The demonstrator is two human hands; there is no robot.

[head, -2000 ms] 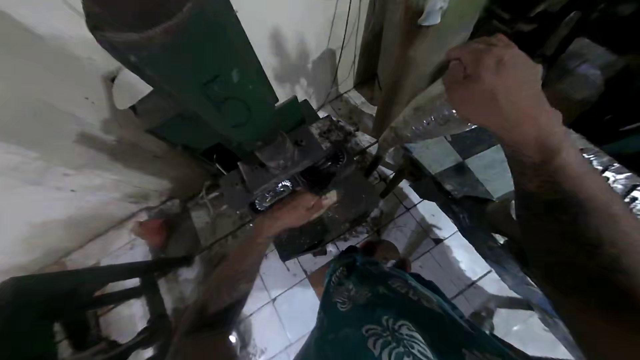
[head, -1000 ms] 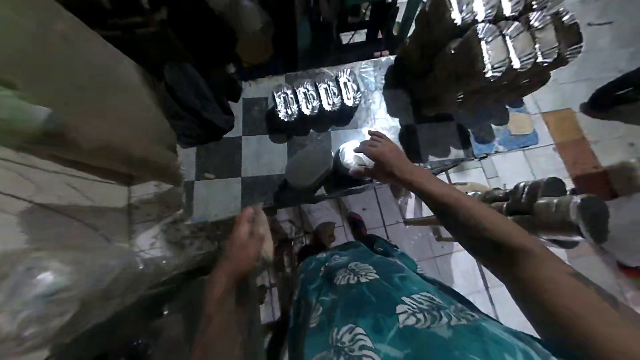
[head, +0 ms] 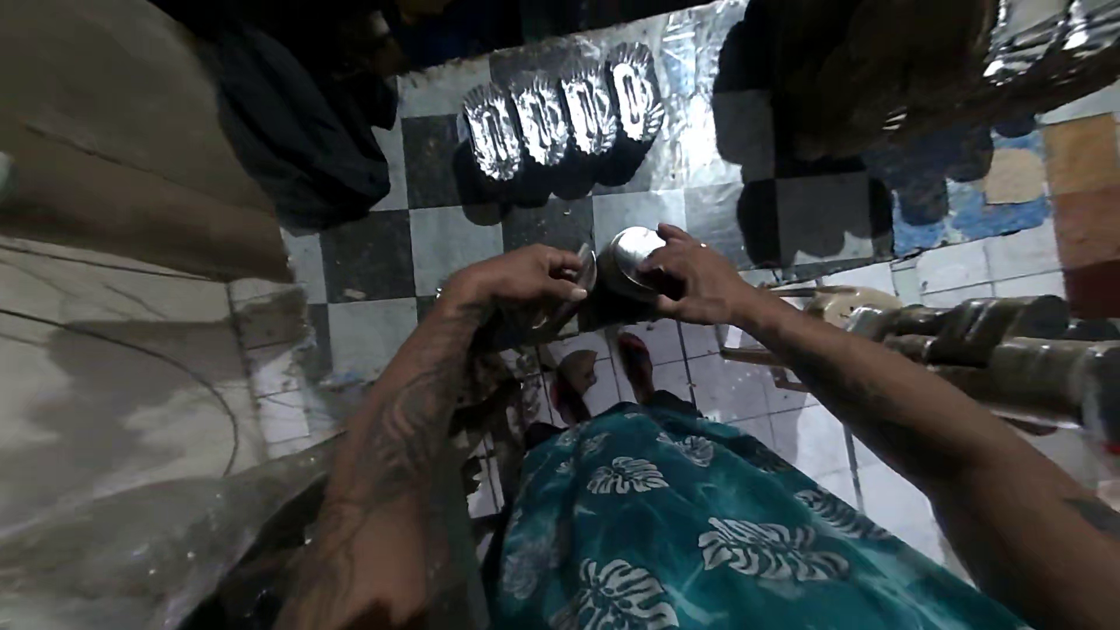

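Note:
Near the front edge of a black-and-white checkered tabletop (head: 459,236), my right hand (head: 700,278) has its fingers on the rim and top of a round, shiny metal container (head: 632,249). Just left of it, my left hand (head: 525,278) grips a thin, rounded piece (head: 588,267) on edge between thumb and fingers; its material cannot be told. The two hands are apart. Beyond them, several fluted foil-like silver molds (head: 564,112) lie in a row, their hollows facing up.
A dark plastic bag (head: 297,131) lies at the table's left. Stacked cylindrical objects (head: 989,350) are at the right, by a plastic stool (head: 844,306). More shiny foil pieces (head: 1041,39) show at the upper right. A wall corner (head: 131,175) stands at the left.
The view has swung from a green machine to the checkered table. Since one second ago, my left hand has come up over the table beside the metal container, where my right hand stays.

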